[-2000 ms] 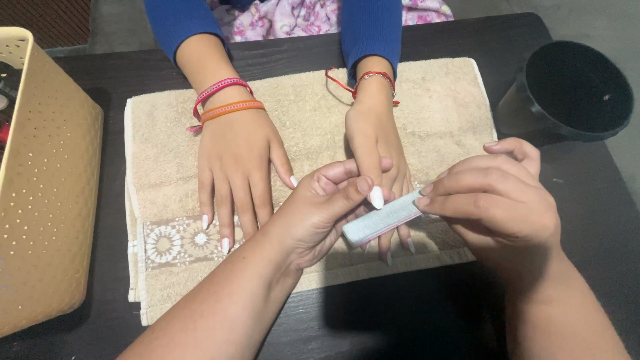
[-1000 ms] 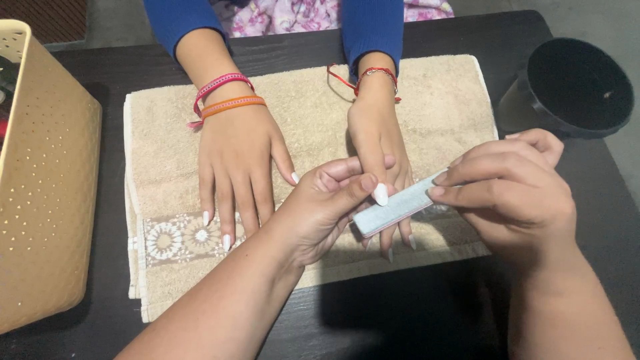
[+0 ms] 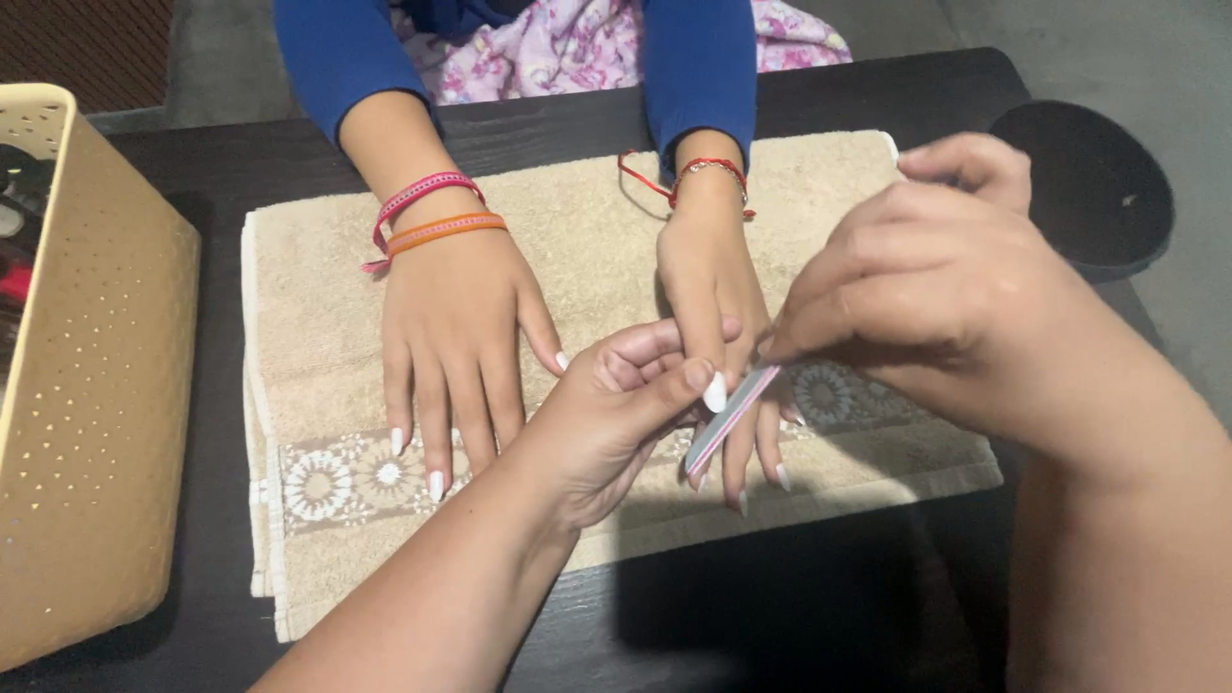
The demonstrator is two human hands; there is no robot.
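My left hand [image 3: 626,414] holds the thumb of another person's hand [image 3: 717,279], whose white-painted thumbnail [image 3: 715,393] points toward me. Between the fingertips of my right hand [image 3: 914,279] is a nail file [image 3: 731,419], tilted with its pink-striped edge showing, close beside that thumbnail. Whether file and nail touch, I cannot tell. The person's other hand [image 3: 457,327] lies palm down on a beige towel [image 3: 577,231], with white nails and pink and orange woven bracelets. A red string bracelet [image 3: 710,168] circles the wrist nearer my right hand.
A tan perforated plastic basket [image 3: 106,385] with several items inside stands at the left edge of the dark table [image 3: 818,616]. A black round container [image 3: 1088,192] is at the right, partly behind my right hand. The person's blue sleeves [image 3: 698,77] reach over the far table edge.
My right hand has raised and turned the file from a flatter, broad-face-up position to a steeper slant with its edge showing. My left hand keeps its hold on the thumb.
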